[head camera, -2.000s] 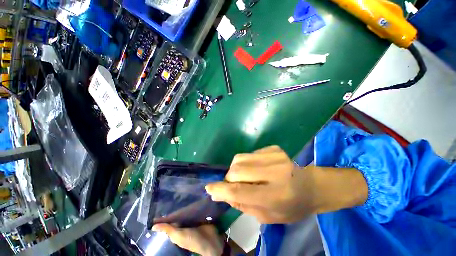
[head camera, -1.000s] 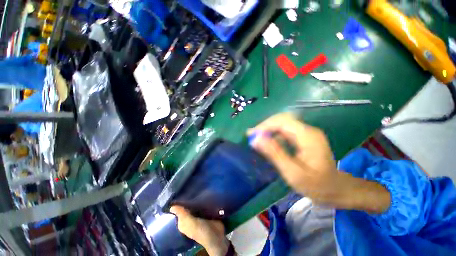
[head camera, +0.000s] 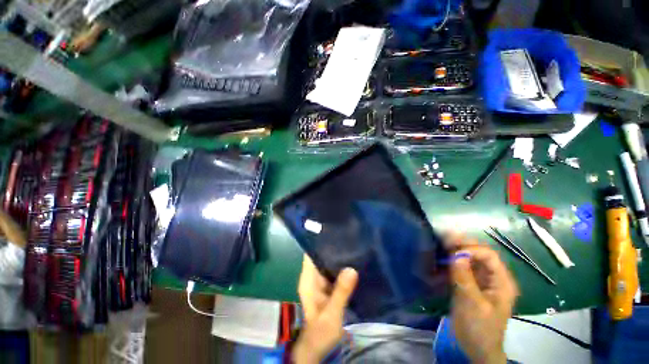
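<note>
A black glossy tablet (head camera: pixel 363 227) with a small white label on its face is held tilted above the mat's near edge. My left hand (head camera: pixel 324 306) grips its lower left edge, thumb on the face. My right hand (head camera: pixel 480 295) is at its right edge, slightly blurred, with a small blue-violet pick (head camera: pixel 457 258) pinched in the fingertips. The pick's tip is at or beside the tablet's edge; contact is unclear.
Stacked tablets (head camera: pixel 210 213) lie left, with a white cable (head camera: pixel 196 306). Blister trays (head camera: pixel 427 117) and a blue bin (head camera: pixel 534 71) stand behind. Tweezers (head camera: pixel 523 254), red strips (head camera: pixel 514 189), a white pointed piece (head camera: pixel 551 243) and a yellow-orange screwdriver (head camera: pixel 620 256) lie right.
The view has swung left and levelled. The tablet is turned and raised, its white label now showing. My right hand has moved from over the tablet to its right edge.
</note>
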